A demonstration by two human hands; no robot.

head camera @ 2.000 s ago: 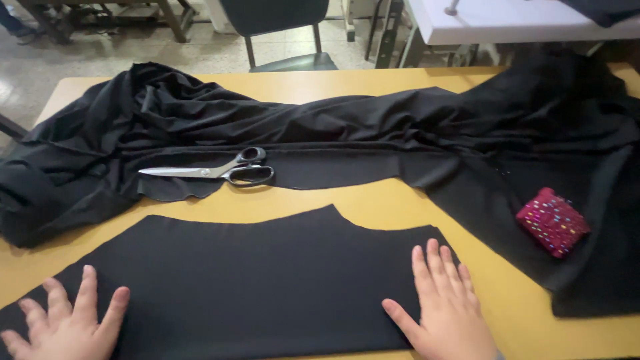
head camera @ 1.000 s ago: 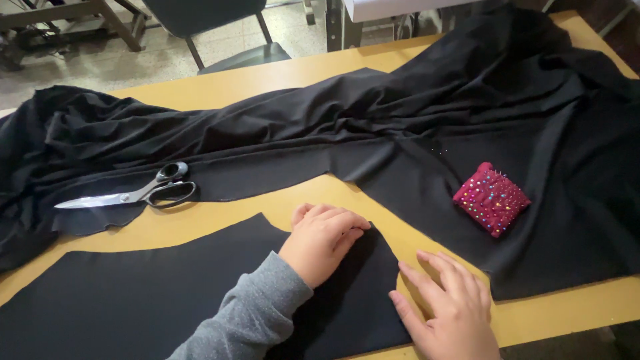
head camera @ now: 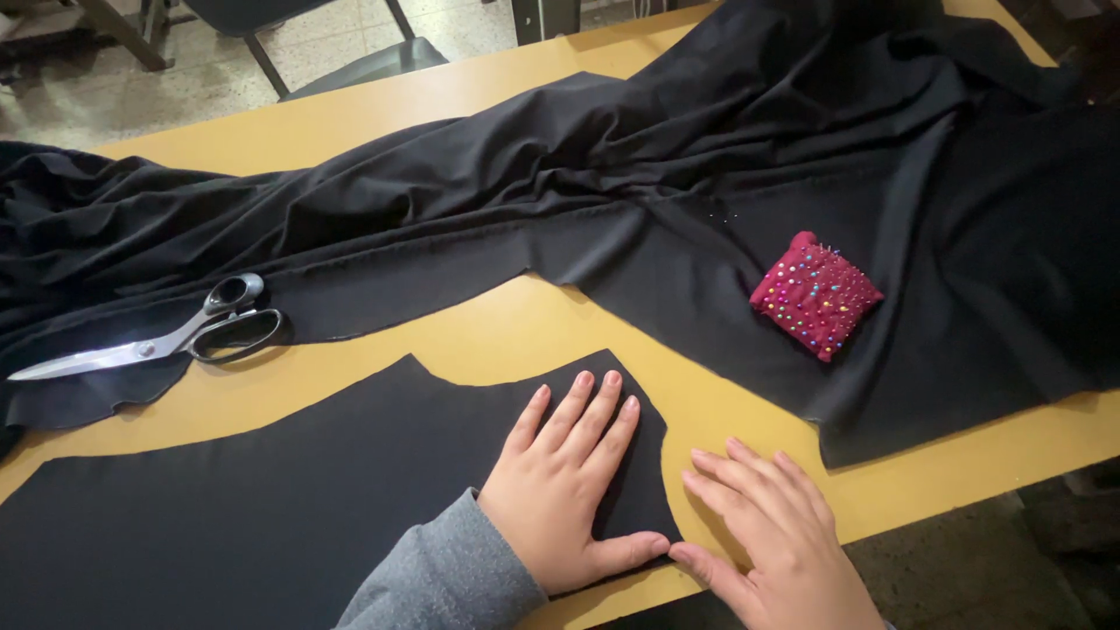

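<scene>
My left hand (head camera: 569, 481) lies flat, fingers spread, on the right end of a cut black fabric piece (head camera: 262, 499). Just right of it, my right hand (head camera: 770, 525) rests at the table's near side with its fingers apart, the thumb touching the fabric's corner by my left thumb. Neither hand holds anything. Fabric shears (head camera: 149, 348) with black-lined handles lie at the left, partly on a larger gathered black cloth (head camera: 490, 192). A dark red pincushion (head camera: 818, 296) full of coloured-head pins sits on that cloth, beyond my right hand.
The yellow table (head camera: 525, 324) has its near edge just below my hands. The larger cloth stretches across its far side and right end. Past the far edge stands a dark chair (head camera: 376, 70) on a tiled floor.
My left hand has moved from the fabric's left part to its right end; its fingers, bunched at the corner one second ago, are now spread flat. The view has shifted right and tilted.
</scene>
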